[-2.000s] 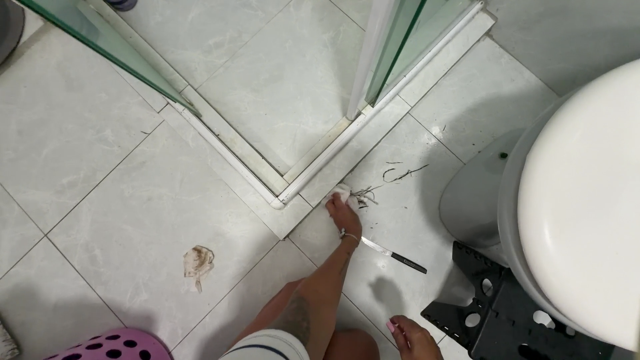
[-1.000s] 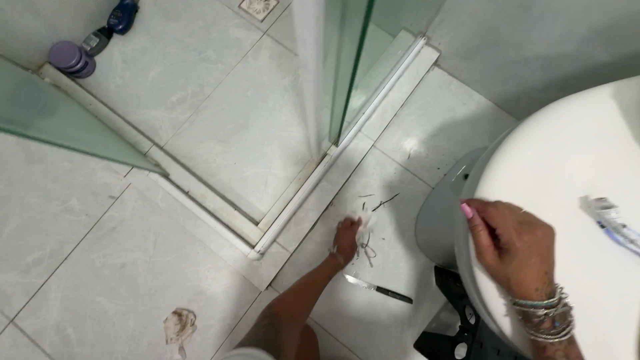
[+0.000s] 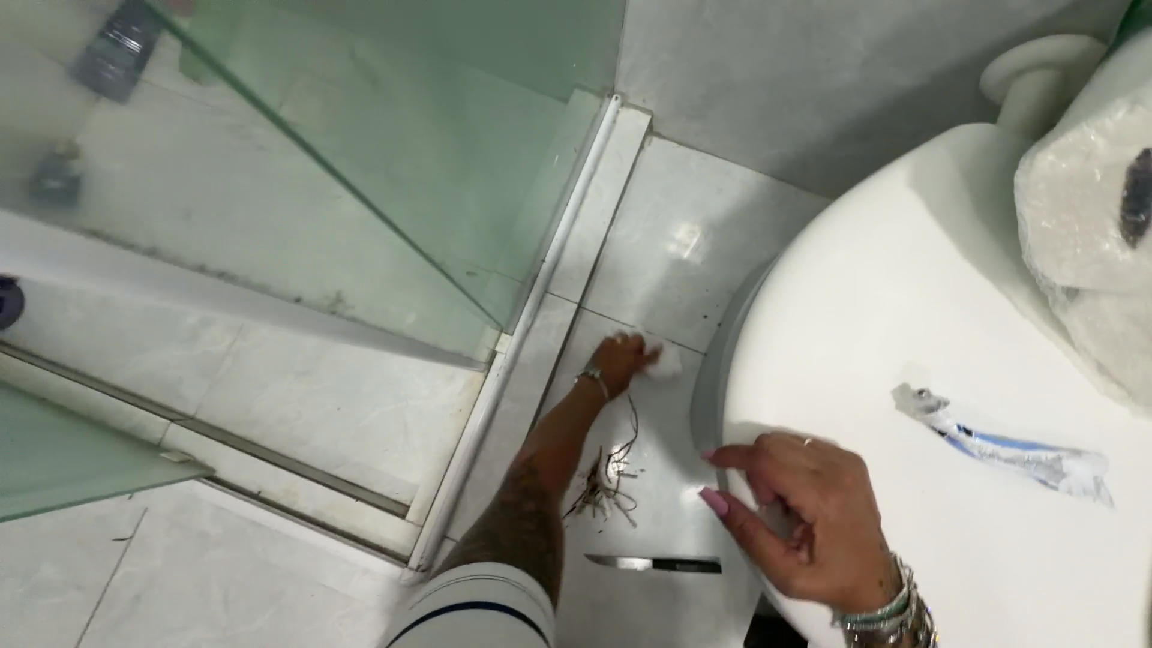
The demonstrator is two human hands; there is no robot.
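Note:
My left hand (image 3: pixel 621 362) reaches down to the tiled floor beside the shower sill, its fingers blurred around a wad of white paper or cloth (image 3: pixel 664 362). Below its wrist lies a loose tangle of dark, thin strips (image 3: pixel 609 486). A knife with a black handle (image 3: pixel 686 565) rests on the tiles nearer to me, blade pointing left. Over the edge of a white toilet lid (image 3: pixel 837 342), my right hand (image 3: pixel 792 517) hovers with thumb and forefinger apart and nothing between them. A crumpled tube with blue markings (image 3: pixel 1017 454) lies on the lid.
Green-tinted glass shower panels (image 3: pixel 405 135) stand at the left on a white frame rail (image 3: pixel 477 423). A plastic-wrapped paper roll (image 3: pixel 1080 207) is at the upper right. Bottles (image 3: pixel 117 49) show blurred through the glass. Part of a black object (image 3: pixel 772 630) shows below the toilet.
My left hand has moved along the floor, away from me, past the dark strips. My right hand, low by the black object two seconds ago, is now raised over the lid's edge. The view has shifted right.

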